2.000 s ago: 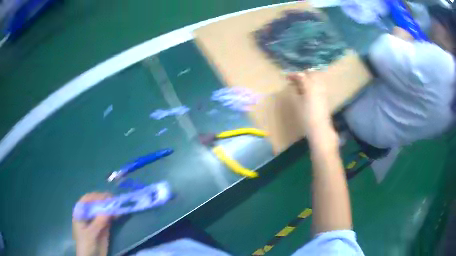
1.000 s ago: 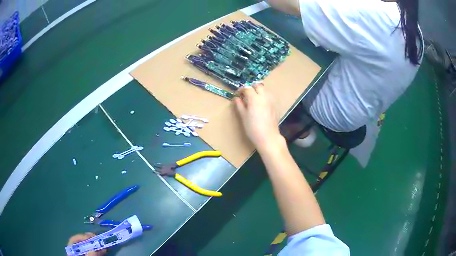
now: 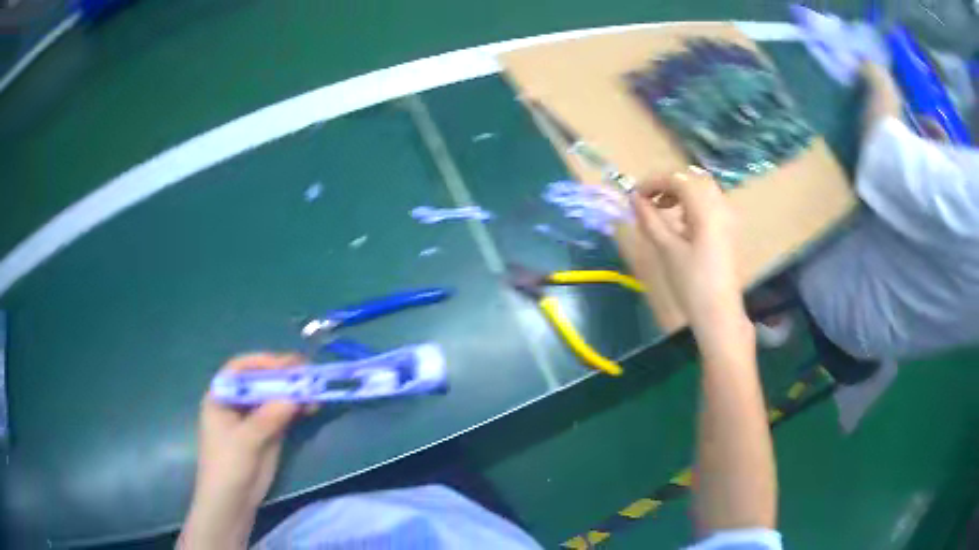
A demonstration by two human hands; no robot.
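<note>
My left hand grips the left end of a lilac housing half, held open side up at the lower left. Its trough shows darker spots, blurred. My right hand pinches the end of a thin circuit board assembly with a dark section, held over the cardboard's left side. A heap of green circuit boards lies on the tan cardboard sheet, beyond my right hand. The whole view is blurred by motion.
Blue-handled cutters lie just beyond the housing. Yellow-handled pliers lie right of them. Small lilac parts are heaped by the cardboard; a joined pair lies apart. A person in a white sleeve sits at the right.
My right hand has lifted the single board off the cardboard by its end. The housing in my left hand shows more fully. The view has shifted.
</note>
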